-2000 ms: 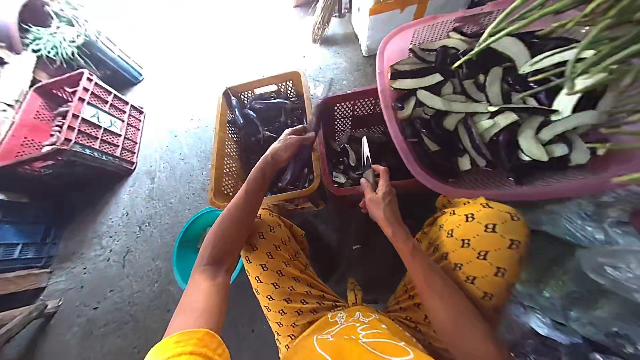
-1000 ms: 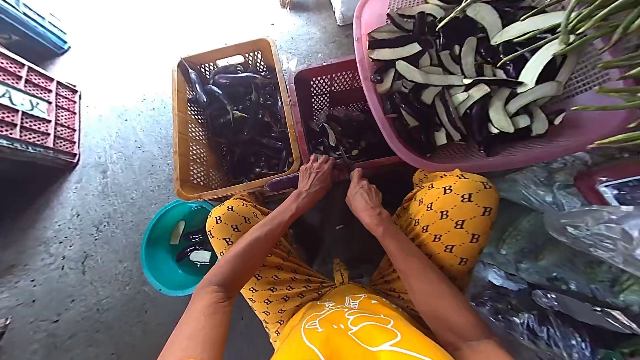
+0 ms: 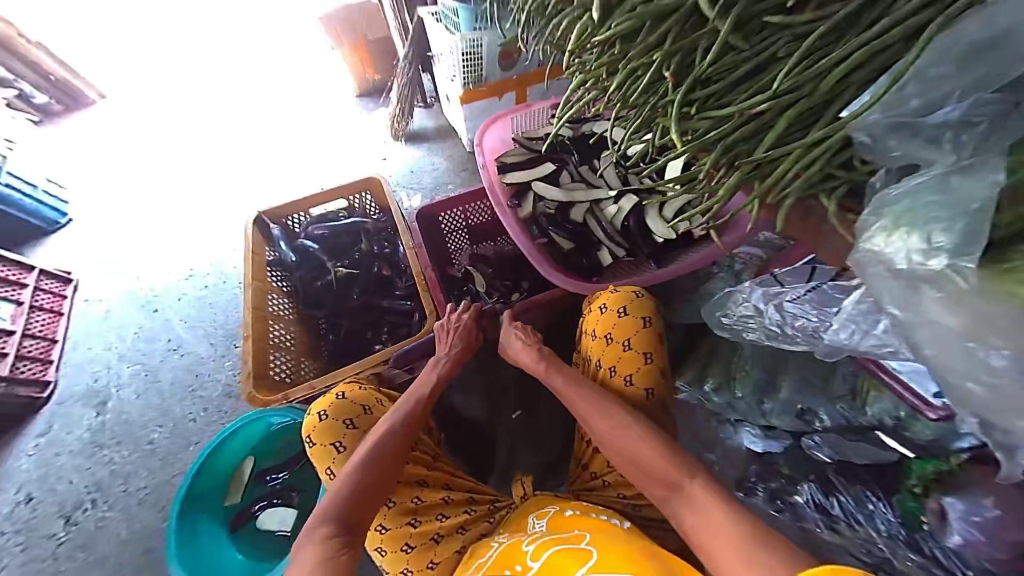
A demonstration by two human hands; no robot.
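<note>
My left hand is curled around the end of a dark eggplant at the near rim of the maroon crate. Close beside it, my right hand is closed; a knife handle is probably inside, but the fingers hide it. Dark trimmings lie in the maroon crate. Whole eggplants fill much of the yellow-brown crate on the left. A pink basket at the upper right holds cut eggplant pieces. Some cut pieces lie in the teal basin.
Long green beans hang over the pink basket. Clear plastic bags of produce crowd the right side. A red crate stands at the far left, a straw broom and white boxes at the back.
The knife blade seen upright in my right hand two seconds ago is now hidden. My hands have come together over the near rim of the maroon crate. The view has shifted.
</note>
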